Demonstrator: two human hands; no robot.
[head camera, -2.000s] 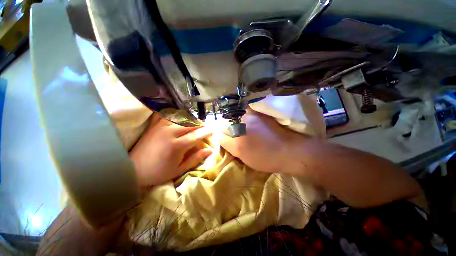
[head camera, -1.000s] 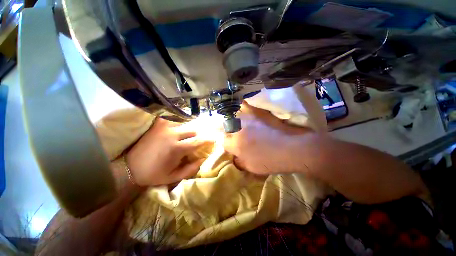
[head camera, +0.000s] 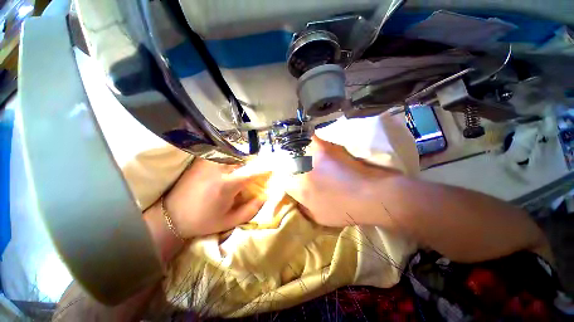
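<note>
The pale-yellow cloth (head camera: 270, 264) lies bunched under and in front of both hands, with more of it behind my left wrist. My left hand (head camera: 204, 198), with a thin bracelet at the wrist, has its fingers on the cloth left of the needle area. My right hand (head camera: 333, 182) is closed on the cloth just right of the needle area. The fingertips of both hands meet in the bright lamp glare, which hides the seam and most of the needle. The sewing machine head (head camera: 252, 82), white with a blue stripe, stands above the hands.
The large cream rounded cover (head camera: 82, 170) blocks the left side. Thread tension discs and a knob (head camera: 321, 88) stick out from the machine. A smartphone (head camera: 428, 129) lies on the table at right, near crumpled white scraps (head camera: 525, 144). Greyish scraps (head camera: 462, 31) lie on the machine head.
Both hands stay on the cloth at the needle. The bracelet on my left wrist, hidden two seconds ago, shows now. The view has shifted slightly, and the phone screen shows a different picture.
</note>
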